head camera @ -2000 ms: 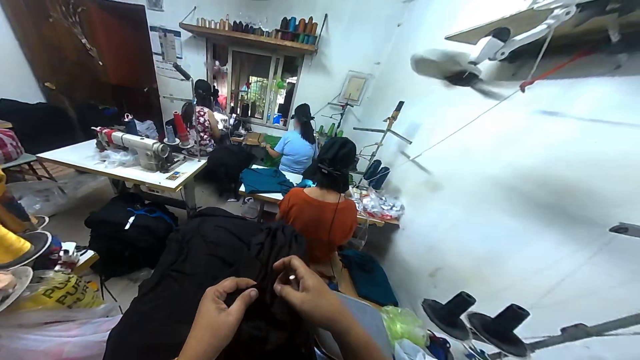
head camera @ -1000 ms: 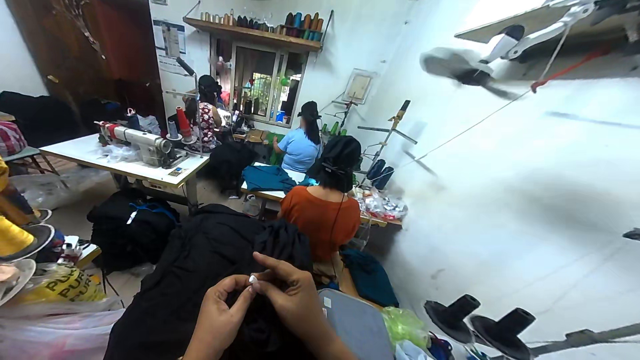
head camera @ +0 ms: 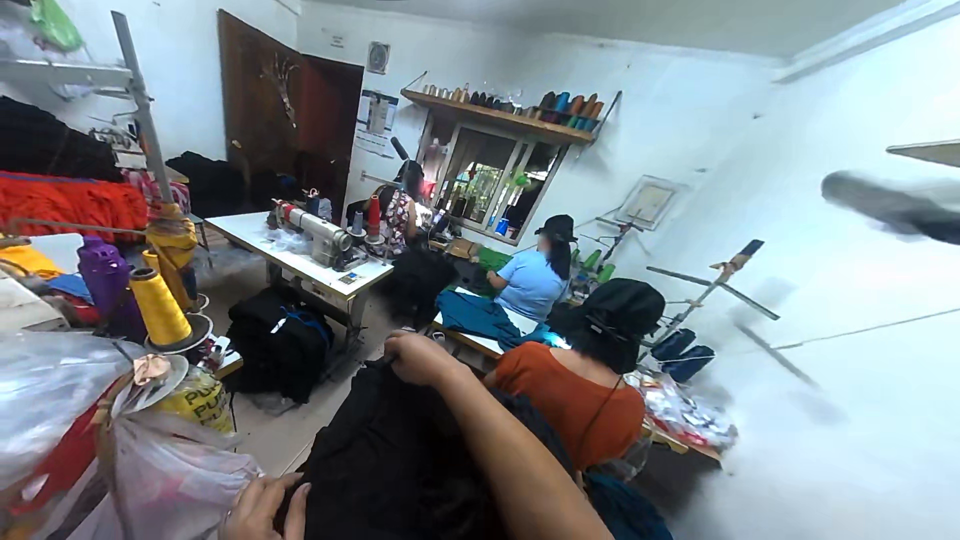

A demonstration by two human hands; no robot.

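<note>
Black fabric [head camera: 390, 450] lies heaped in front of me at the bottom centre. My right hand [head camera: 421, 358] reaches across it and grips its far upper edge, with the fingers closed on the cloth. Low at the left, my left hand [head camera: 268, 507] rests at the fabric's near left edge, thumb and fingers around a fold; whether it grips the cloth is partly hidden. The small white item seen earlier does not show in either hand.
Plastic bags [head camera: 165, 472] and a yellow thread cone [head camera: 160, 307] stand close at left. Beyond are a sewing machine [head camera: 319, 236] on a white table [head camera: 240, 231] and a black bundle [head camera: 277, 341]. A person in orange [head camera: 574, 397] sits just ahead; two other people sit farther off.
My hands, together over the fabric with a small white item between the fingers a second ago, have parted: the right to the far edge, the left to the lower left. The view has swung left.
</note>
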